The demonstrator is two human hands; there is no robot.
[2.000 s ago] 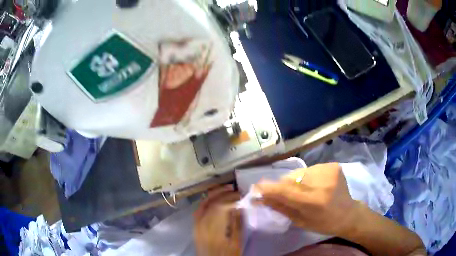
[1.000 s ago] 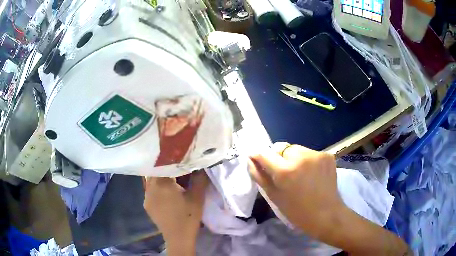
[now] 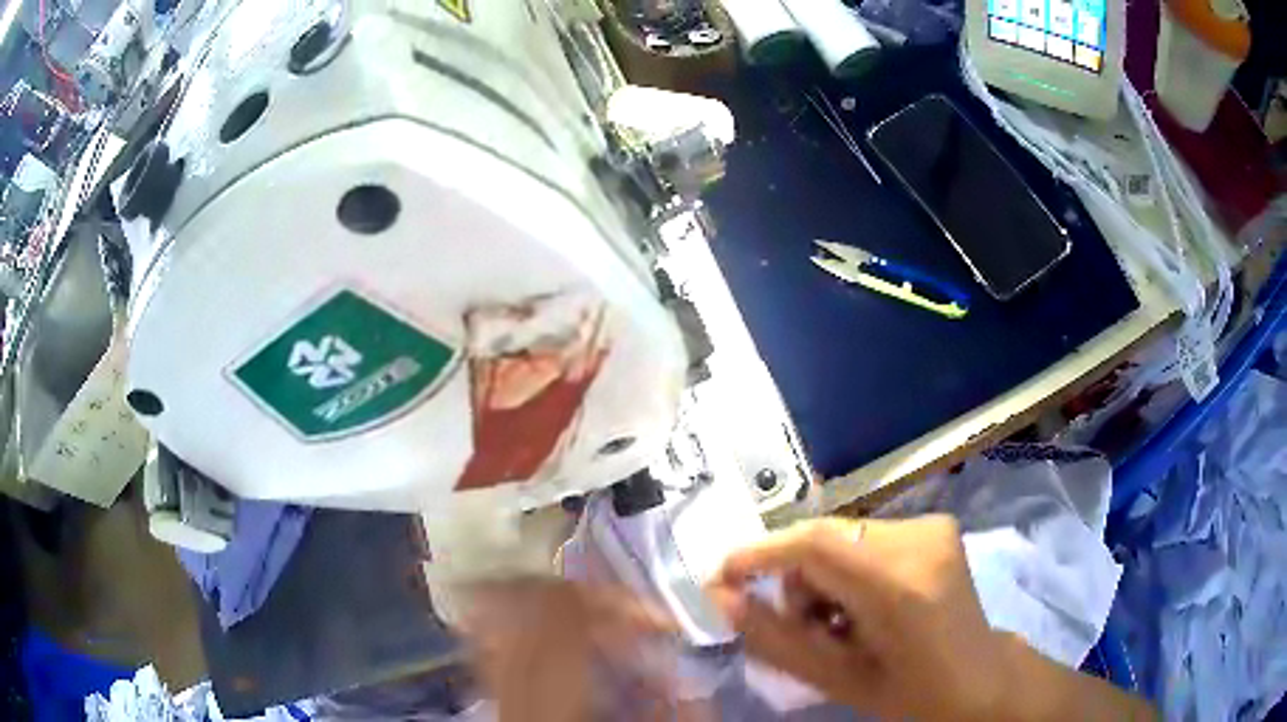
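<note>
The white sewing machine head (image 3: 409,325) fills the left and middle of the view. A white to pale lilac garment piece (image 3: 649,557) lies on the bed at the machine's needle end and runs down towards the lap. My right hand (image 3: 861,600) is at the right edge of the cloth, fingers bent, thumb and forefinger pinching it. My left hand (image 3: 558,642) is blurred, low on the left side of the cloth; its fingertips and grip are unclear. The needle and presser foot are hidden or too small to tell.
On the dark mat (image 3: 790,325) lie thread snips (image 3: 892,278), thin tweezers (image 3: 851,138) and a phone (image 3: 971,195). A lit control panel (image 3: 1047,43) and white cords (image 3: 1179,268) are at the right. Bluish pieces (image 3: 1214,536) fill a blue basket at the right; lilac cloth (image 3: 254,561) hangs left.
The view tilted up from the first frame. The hands brought the cloth from the lap onto the machine bed. Since one second ago, both hands have moved down, and my left hand has come out from beneath the head.
</note>
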